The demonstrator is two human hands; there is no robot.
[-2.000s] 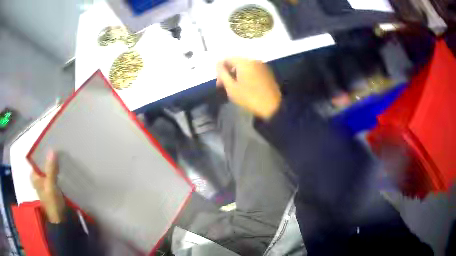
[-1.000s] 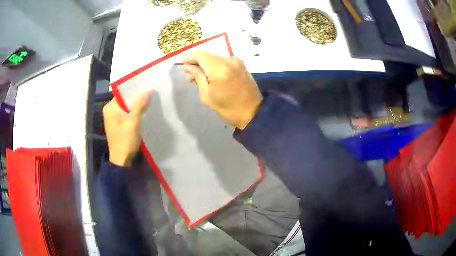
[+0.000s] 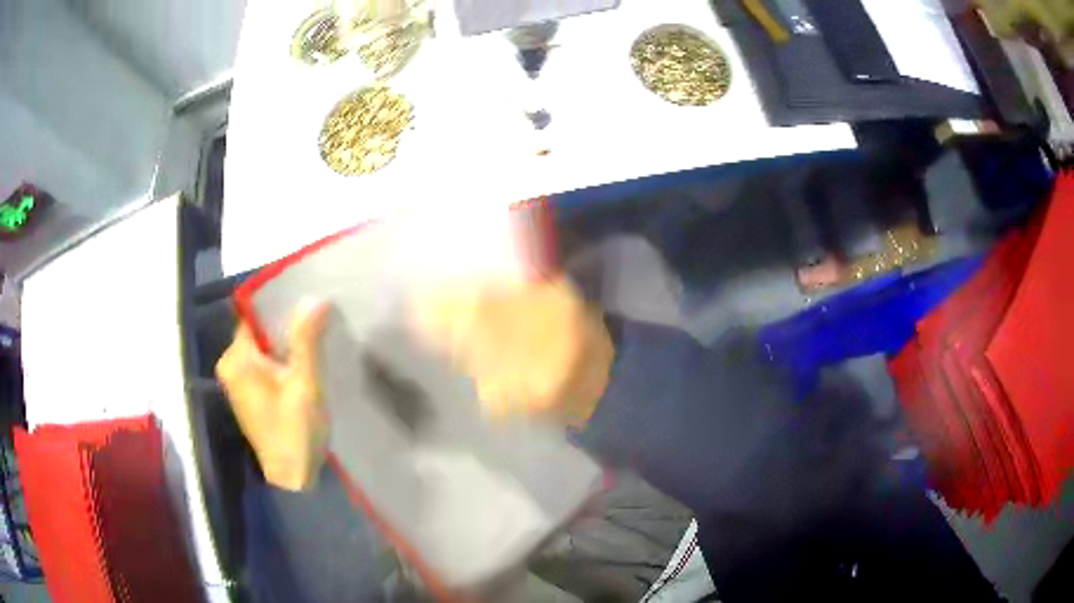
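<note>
A cover panel (image 3: pixel 471 471) lies tilted over my lap with its grey back up and narrow red edges. My left hand (image 3: pixel 277 395) grips its left edge, thumb on the grey face. My right hand (image 3: pixel 524 348) is over the panel's upper part and strongly blurred; whether it holds anything cannot be told. The panel's top edge lies just below the white machine table (image 3: pixel 471 153). The small dark die (image 3: pixel 538 118) and punch (image 3: pixel 532 59) stand beyond it, with nothing between them.
Gold pieces fill a left well (image 3: pixel 368 130) and a right well (image 3: pixel 681 65). A clear container (image 3: pixel 389 35) is at upper left. Red panels stand at left (image 3: pixel 94 507) and fan out at right (image 3: pixel 989 365) beside a blue bin (image 3: pixel 848 324). A dark mat (image 3: pixel 813 71) is at upper right.
The panel was at my left in my left hand, then came across my lap under both hands. Since then, both hands and the panel's top edge sit lower, and my right hand has blurred.
</note>
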